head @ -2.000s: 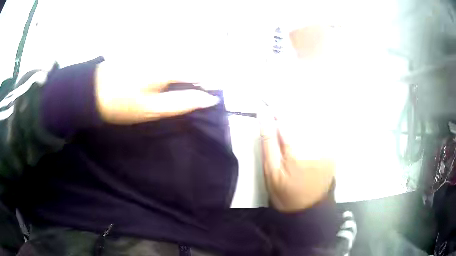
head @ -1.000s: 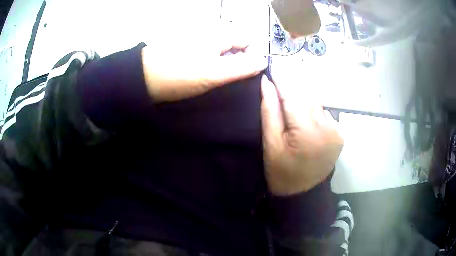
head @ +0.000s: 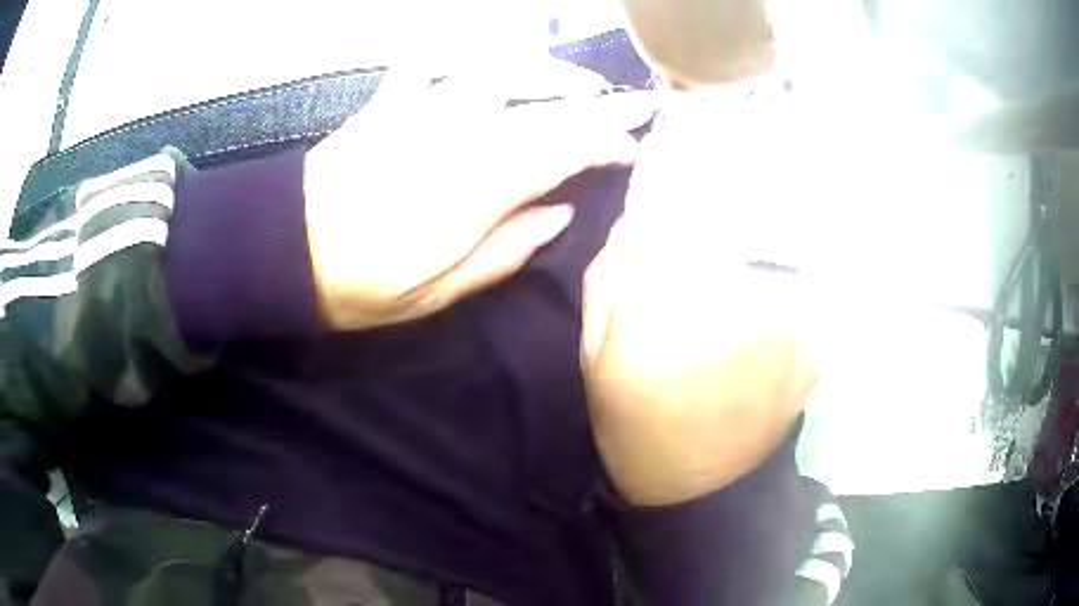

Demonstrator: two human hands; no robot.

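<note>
A large dark purple cloth (head: 402, 403) spreads from the table's front over my lap, with its upper part under my hands. My left hand (head: 438, 225) lies across it and holds it near the edge, thumb apart below the fingers. My right hand (head: 698, 367) is just right of it, at the cloth's right side; its fingers are washed out by glare, so its grip cannot be told. A tan-brown block (head: 704, 42) stands above the hands. The needle area beside it is lost in glare.
A grey-blue textured strip of cloth (head: 284, 109) runs behind my left wrist. Dark looped handles, likely scissors (head: 1027, 320), lie at the right on the white table (head: 899, 414). Blurred pale machine parts fill the upper right.
My left hand's thumb has spread from its fingers. The grey-blue strip has appeared behind my left wrist. My right hand has shifted slightly left and down, and glare now hides the metal parts.
</note>
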